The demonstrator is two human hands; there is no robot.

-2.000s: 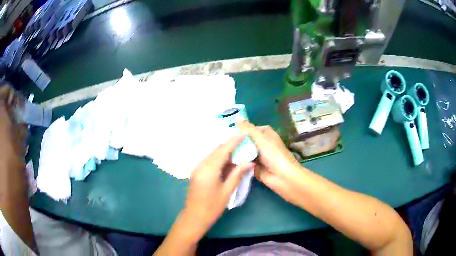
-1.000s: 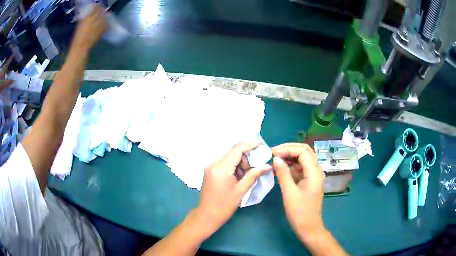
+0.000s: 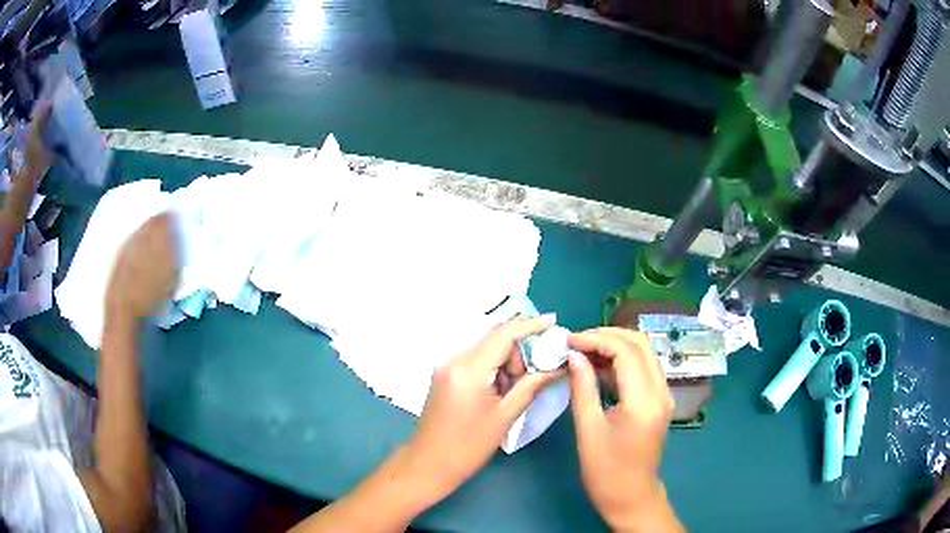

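Observation:
A fan partly in a white sleeve point(image 3: 538, 412) is held in front of me, with a pale round end point(image 3: 548, 350) facing up. My left hand point(image 3: 474, 390) grips it from the left, fingers and thumb around the round end. My right hand point(image 3: 619, 401) has its thumb and fingertips at the right edge of the round end, touching it or the sleeve's edge. Most of the fan is hidden by the sleeve and my fingers. A stack of flat white sleeves point(image 3: 427, 260) lies just beyond and left of my hands.
The green press point(image 3: 766, 135) stands right of my hands, its silver fixture point(image 3: 682, 347) below. Three turquoise fans point(image 3: 833, 401) lie at the right, near clear plastic point(image 3: 908, 416). Bagged fans point(image 3: 224, 234) lie left. A co-worker's arm point(image 3: 130, 344) reaches over them. Printed boxes point(image 3: 206, 60) are far left.
The co-worker's arm has come down from the far belt onto the bagged fans. My hands stay on the sleeved item, slightly lower in view. A printed box now stands out on the belt.

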